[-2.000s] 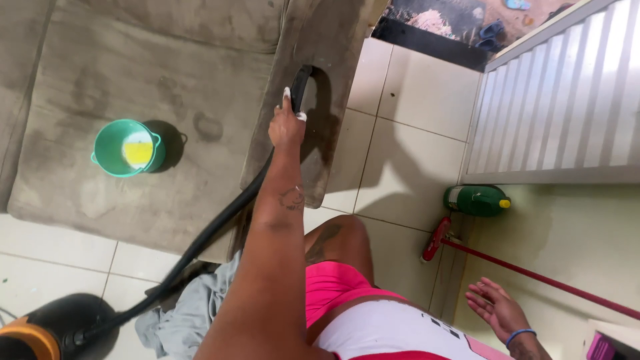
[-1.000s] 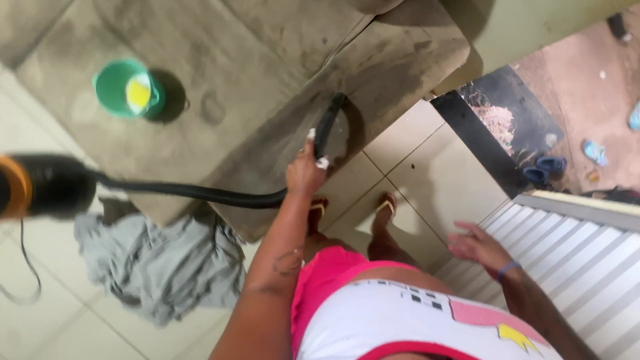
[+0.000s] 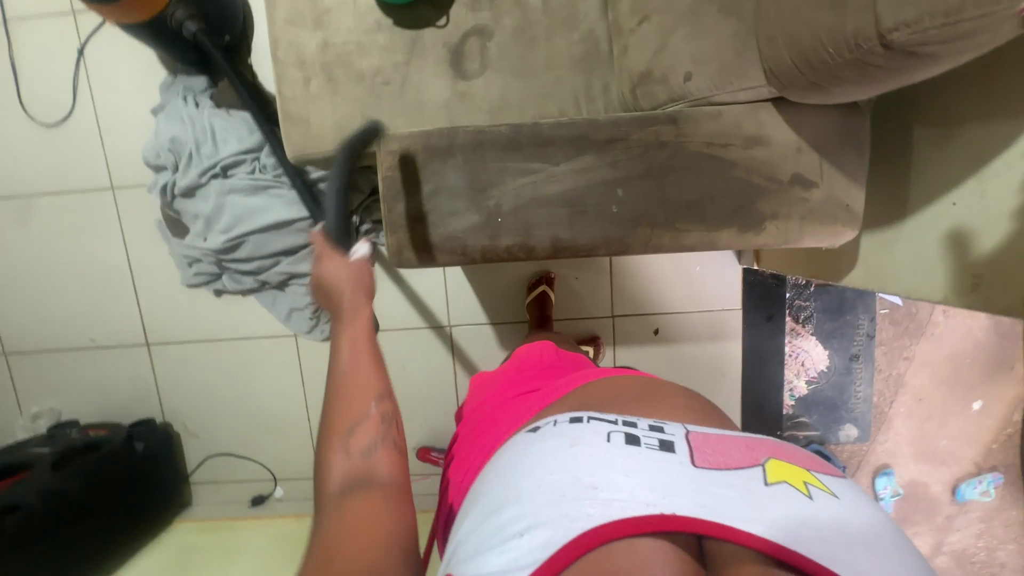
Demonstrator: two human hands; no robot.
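Note:
My left hand [image 3: 344,276] is closed around a black vacuum hose [image 3: 342,188], whose bent tip points up beside the sofa's corner. The hose runs back to a black and orange vacuum cleaner [image 3: 192,40] at the top left. To the right of the hand lies the padded edge section of a brown fabric sofa [image 3: 624,188], with dark, damp-looking patches. The seat part [image 3: 512,72] behind it bears a ring-shaped mark. Under the hose, a crumpled grey cloth [image 3: 232,216] lies on the tiles. My right hand is out of view.
A black case or speaker [image 3: 88,488] and a cable [image 3: 240,458] are at the lower left. On the right, a black mat [image 3: 840,360] lies by the floor's edge, with light blue sandals [image 3: 978,486] beyond. A green container's rim [image 3: 408,10] shows at the top.
The hose tip, on the sofa's edge section before, is now off its left end, raised along with my left hand. My right hand has left the view. The view has turned strongly.

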